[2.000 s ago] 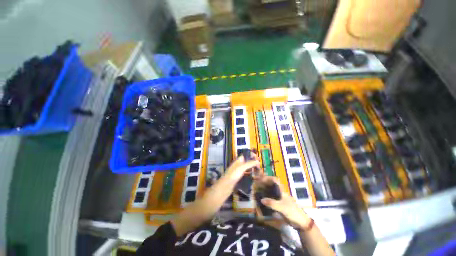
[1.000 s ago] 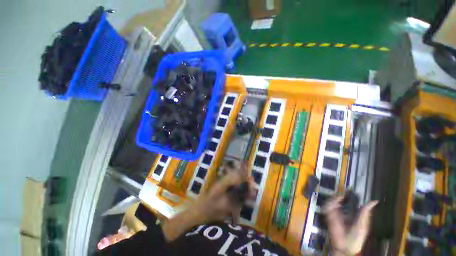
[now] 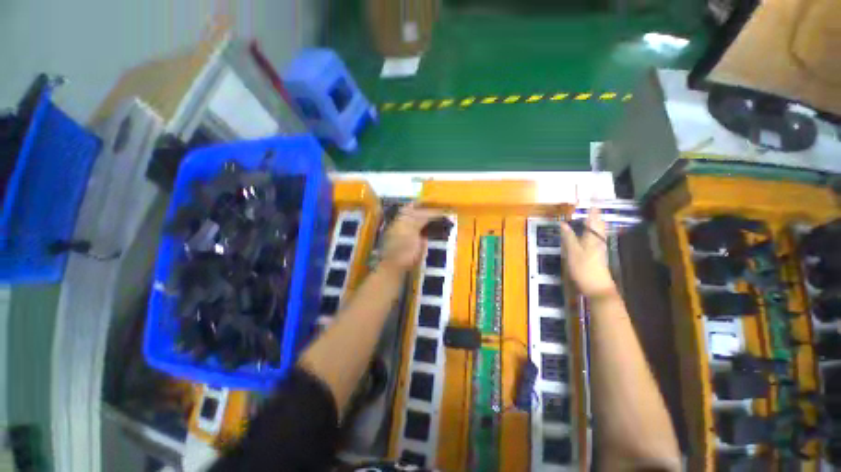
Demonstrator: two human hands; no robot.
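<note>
The orange test tray [image 3: 449, 194] lies in front of me, with white slot strips on both sides and a green connector board [image 3: 491, 277] down its centre. My left hand [image 3: 404, 243] is at the far end of the left strip, its fingers on a black power adapter [image 3: 437, 228] at the top slot. My right hand [image 3: 587, 262] is at the far end of the right strip, its fingers around a small dark adapter, partly hidden. Another adapter [image 3: 461, 337] lies left of the board and one more [image 3: 527, 384] lies right of it, near the right strip.
A blue basket [image 3: 316, 249] heaped with adapters rests over the tray on the left. Another blue basket [image 3: 53, 198] is at the far left. A loaded orange tray [image 3: 687, 198] is on the right. A blue stool [image 3: 318, 88] stands on the green floor.
Both hands have moved forward from the near part of the tray to its far end. The two adapters lying near the tray's centre were in place one second ago. The view has shifted.
</note>
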